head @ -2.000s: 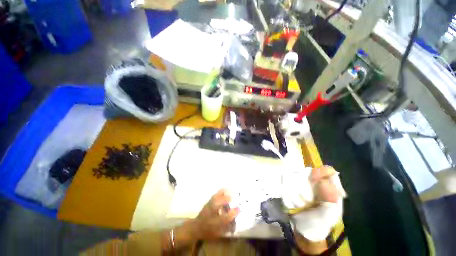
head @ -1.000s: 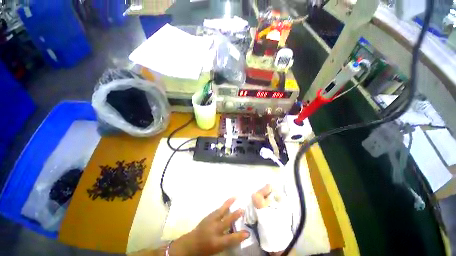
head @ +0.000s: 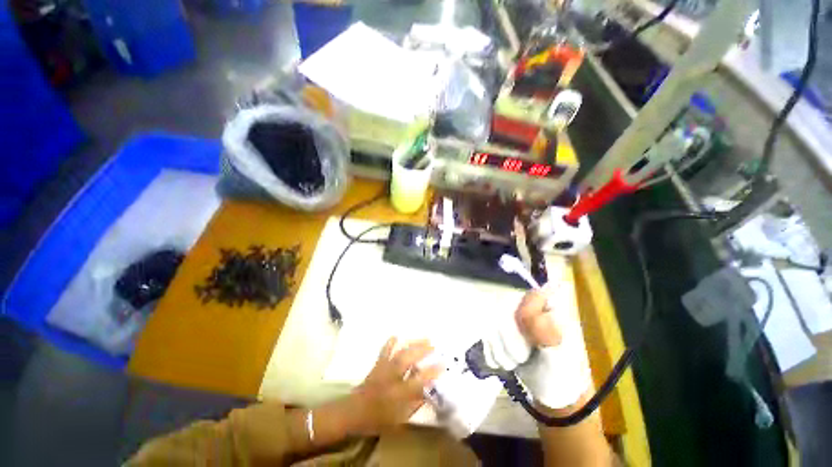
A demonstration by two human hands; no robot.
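Observation:
A white power strip (head: 463,398) lies at the mat's front edge, blurred and hard to tell from the pale mat. My bare left hand (head: 400,381) grips its left side. My right hand (head: 546,356), in a white glove with bare fingertips, holds a black test plug (head: 478,359) at the strip's upper right; whether the plug touches the sockets is unclear. Its thick black cable loops below the glove. A white cord plug (head: 518,266) sits at the right end of the black fixture (head: 447,253), just beyond my right fingertips.
Small black parts (head: 249,276) lie on the orange board beside a thin lead (head: 336,315). A bag of black parts (head: 287,155), pen cup (head: 410,182) and red-digit meter (head: 511,171) stand behind. A blue bin (head: 55,242) is left; a red-handled tester (head: 598,198) and green conveyor are right.
The view has shifted. My left hand has closed from spread fingers onto the strip. My right hand has moved to the strip's right, and the black plug now shows; its cable hangs lower.

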